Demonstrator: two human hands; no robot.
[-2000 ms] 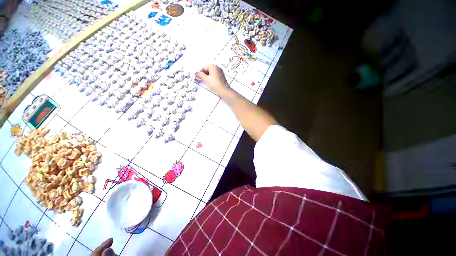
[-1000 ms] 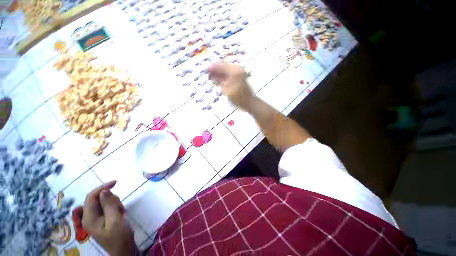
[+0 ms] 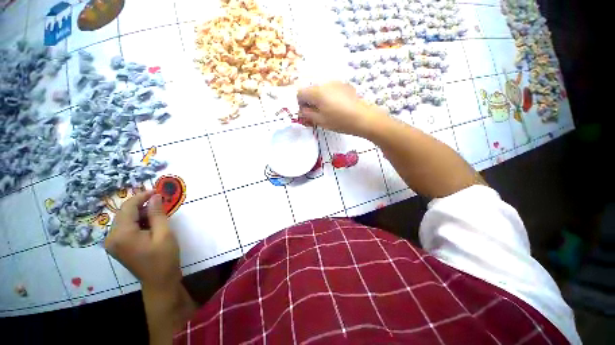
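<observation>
A heap of grey pieces [image 3: 111,128] lies at the left. My left hand [image 3: 145,236] is at its near right edge with thumb and fingers brought together; whether a piece is between them is hard to see. A white bowl [image 3: 294,149] stands before me. My right hand [image 3: 334,108] is at the bowl's upper right rim, fingertips pointing down and left; what they hold is hidden. A heap of orange pieces [image 3: 249,54] lies beyond the bowl. Joined pieces [image 3: 398,74] stand in rows at the right of the orange heap.
The printed tablecloth [image 3: 222,215] has a black grid and food pictures. Mixed-colour pieces [image 3: 539,67] lie along the far right edge. More grey pieces [image 3: 23,114] reach the left picture edge. My maroon checked apron [image 3: 337,283] is at the table's near edge.
The view has swung left. My right hand has moved from the rows of joined pieces to the bowl. My left hand has moved left to the grey heap, its fingers now pinched.
</observation>
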